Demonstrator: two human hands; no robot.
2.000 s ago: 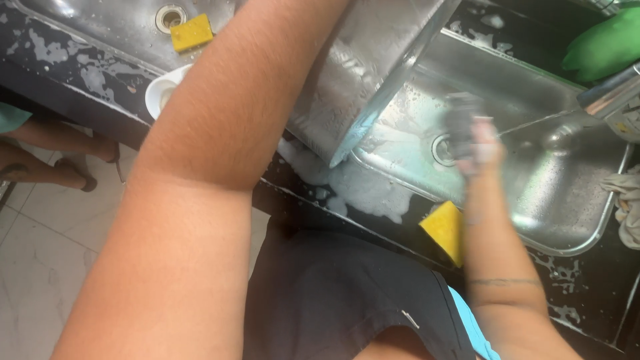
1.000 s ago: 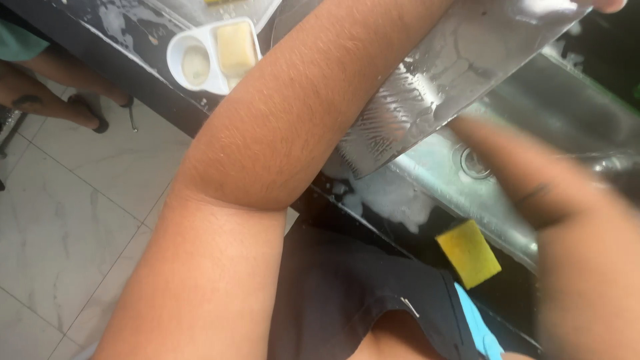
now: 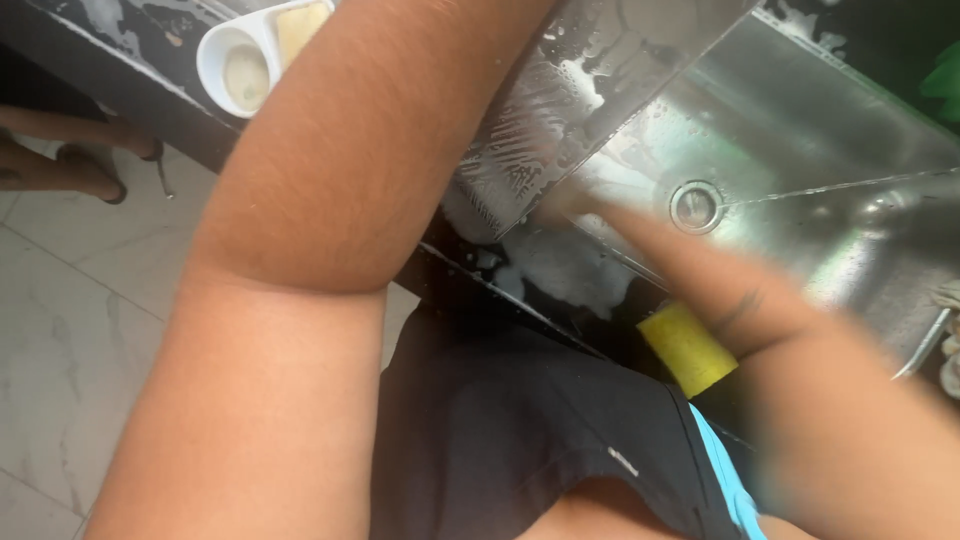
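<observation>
A large shiny panel or container wall, streaked with suds, slants over the near left edge of a stainless steel sink. My left arm reaches up across it, and the left hand lies beyond the top edge of the view. Strongly blurred, my right hand is at the panel's lower right edge; its fingers and anything in them cannot be made out. Below the right forearm, a yellow sponge rests on the dark counter by the sink.
A white two-part dish on the counter holds a pale block in one part and a whitish substance in the other. Suds lie on the dark counter. Another person's legs show at left. Part of something green and a cloth are at right.
My right hand was over the sink drain two seconds ago, with a dark blurred thing at it; now it is at the panel's edge. The white dish, mostly hidden then, shows more.
</observation>
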